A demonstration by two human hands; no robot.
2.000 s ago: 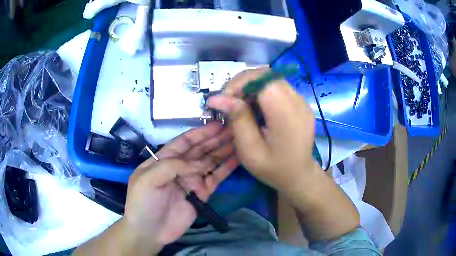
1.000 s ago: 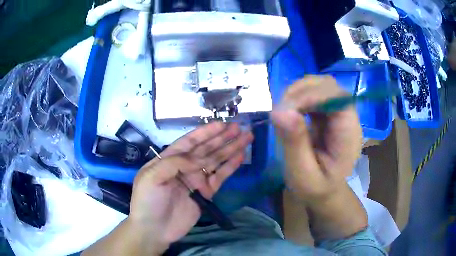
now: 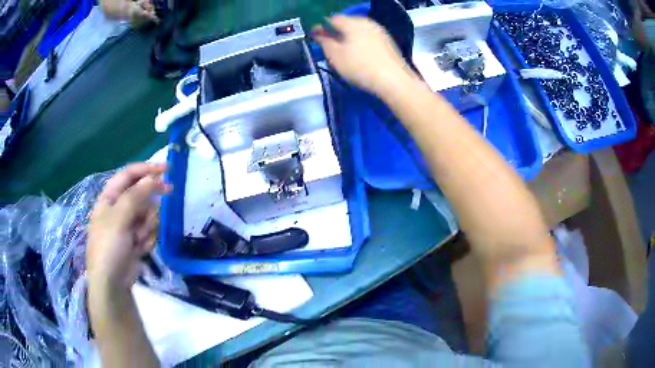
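The screw feeder (image 3: 248, 201) stands in a blue tray (image 3: 266, 267), its dark hopper uncovered. Several black plastic parts (image 3: 279, 241) lie along the tray's front. My right hand (image 3: 359, 57) is stretched forward, beyond the feeder's right side, with its fingers closed on a small dark green piece that looks like the screwdriver handle; most of it is hidden. My left hand (image 3: 126, 226) is blurred, beside the tray's left edge, with fingers partly curled; what it holds cannot be made out. A black electric screwdriver (image 3: 219, 296) with a cable lies in front of the tray.
A second feeder (image 3: 460, 68) stands in a blue tray on the right. Beyond it a blue tray (image 3: 626, 126) holds dark round parts. Crinkled clear bags (image 3: 64, 223) lie at the left. Another person's hand (image 3: 129, 8) is across the green belt (image 3: 100, 108).
My hands have separated: the right went forward past the feeder, the left moved to the left of the tray. The view has shifted, showing the hopper, the belt and the whole electric screwdriver.
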